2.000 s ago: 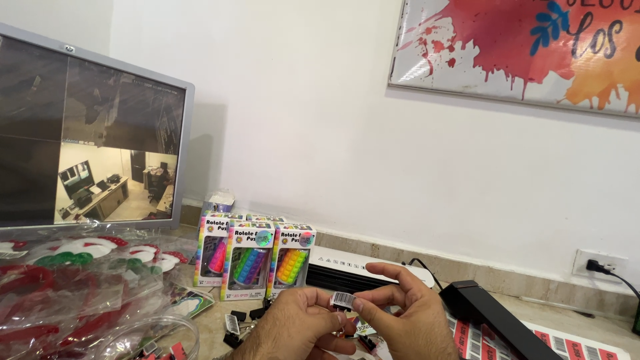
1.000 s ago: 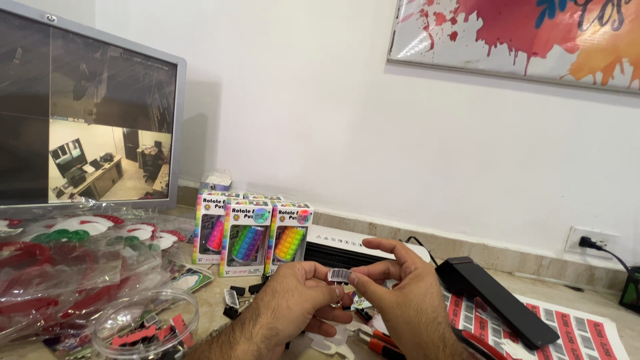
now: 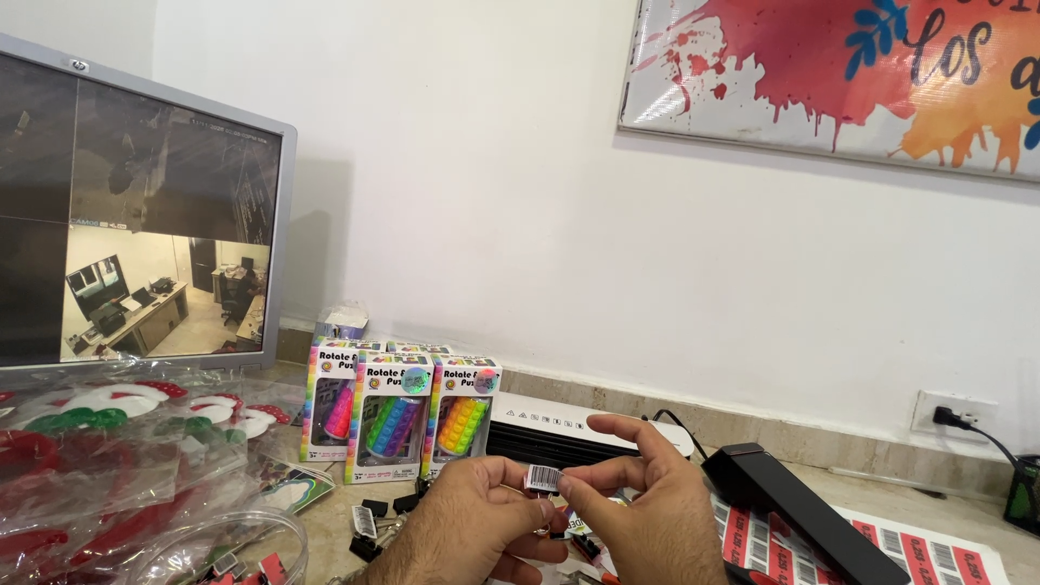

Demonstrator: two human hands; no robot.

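Between the fingertips of both hands is a small item bearing a white barcode label. My left hand pinches it from the left and below, partly hiding it; a bit of metal shows under the label. My right hand touches the label's right edge with thumb and index finger, its other fingers spread. Black binder clips, one with a barcode label, lie to the left of my left hand. At the lower left a clear round plastic tub holds clips with red and white labels.
Boxed rotating puzzles stand behind my hands, beside a white and black machine. A long black device rests on sheets of red and white labels. Plastic-bagged red, white and green items lie below a monitor.
Both hands stay together at the labelled item. My right index finger now lies nearer the label's right edge than one second ago. The view has shifted slightly.
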